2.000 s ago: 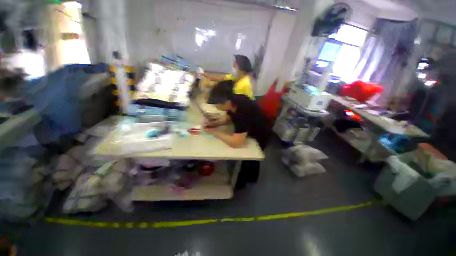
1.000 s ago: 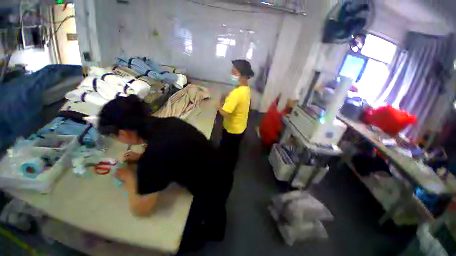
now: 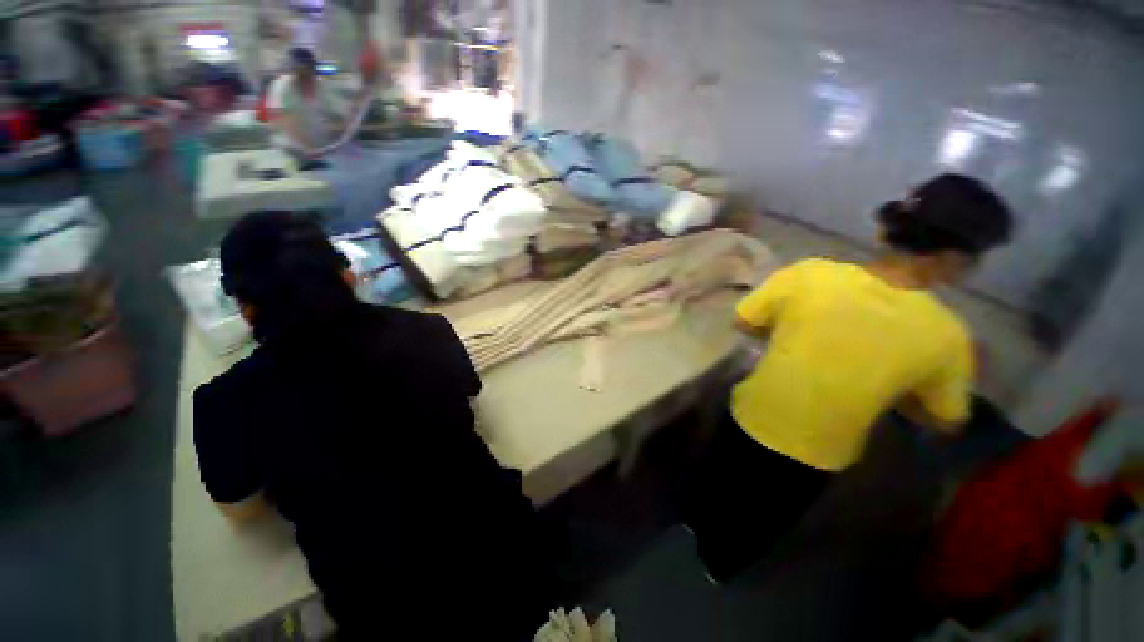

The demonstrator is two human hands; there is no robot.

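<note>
Neither of my hands can be made out. A small pale, ridged thing (image 3: 576, 626) shows at the bottom edge, mostly cut off; it looks like the end of pleated cloth, and what holds it is hidden. In front of me is a long beige table (image 3: 552, 420). A loosely folded beige pleated curtain (image 3: 627, 286) lies along it, with a narrow strip hanging towards the near edge. White tied curtain bundles (image 3: 471, 213) and light-blue tied bundles (image 3: 602, 169) are stacked behind it.
A person in black (image 3: 358, 426) leans over the table's near left end. A person in yellow (image 3: 853, 364) stands at its right side. A red cloth or bag (image 3: 1022, 508) is at the lower right. A reddish bin (image 3: 69, 376) stands at the left.
The view has come closer to the table and swung left. The person in black is now seen from behind; the person in yellow has turned away and appears larger, at the right.
</note>
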